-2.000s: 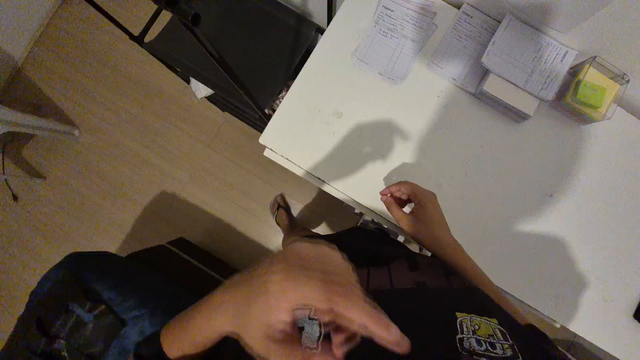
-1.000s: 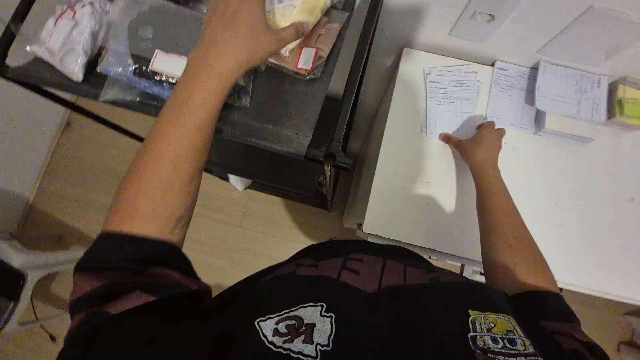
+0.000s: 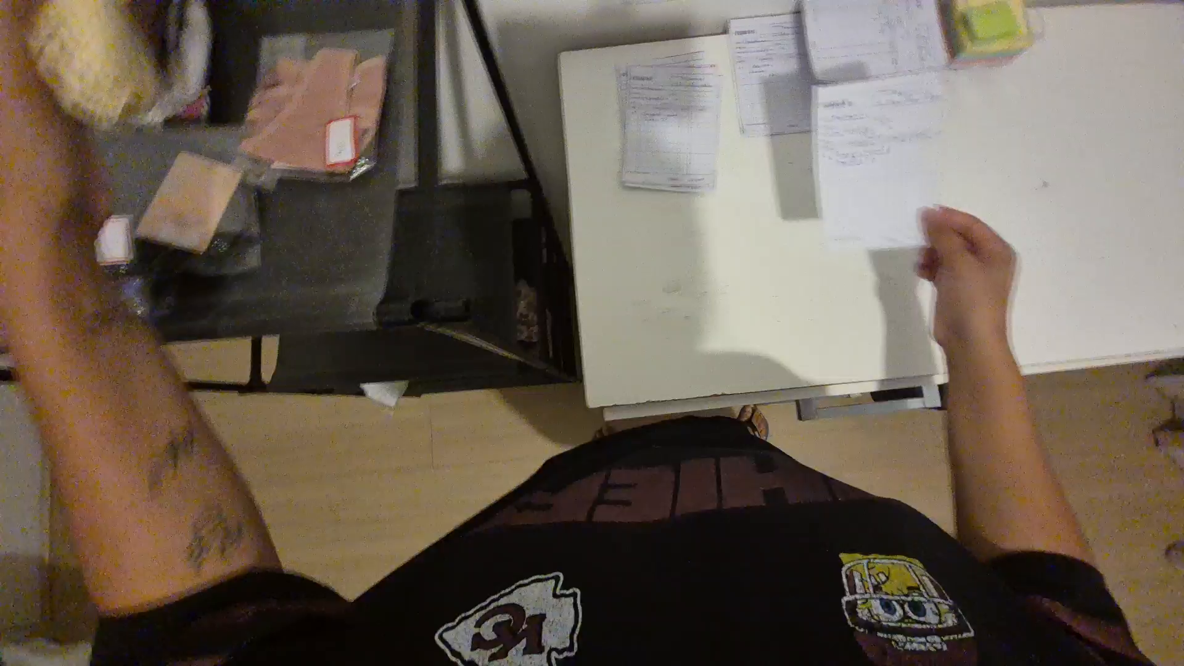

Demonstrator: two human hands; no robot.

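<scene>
My right hand [image 3: 971, 268], over the white table, pinches the lower right corner of a printed paper sheet [image 3: 879, 176] between thumb and fingers. The sheet lies just below another stack of printed papers [image 3: 874, 42]. My left forearm reaches up the far left side, and my left hand [image 3: 32, 120] is blurred and cut off by the frame edge. Beside it is a pale yellow bundle [image 3: 92, 60]; whether my fingers grip it is hidden. A bagged pink cloth item [image 3: 310, 111] with a white label and a beige packet [image 3: 191, 202] lie on the black rack.
The black rack [image 3: 342, 277] stands left of the white table [image 3: 647, 305]. More printed slips [image 3: 670, 125] lie at the table's left, others [image 3: 770, 74] near its back edge. A holder with yellow and green notes [image 3: 988, 26] stands at the back. A handle-like metal part [image 3: 869, 404] sits under the front edge.
My right hand has left the slips at the table's left and now grips a sheet farther right. My left hand, earlier over the rack by the yellow bundle, is now at the far left edge.
</scene>
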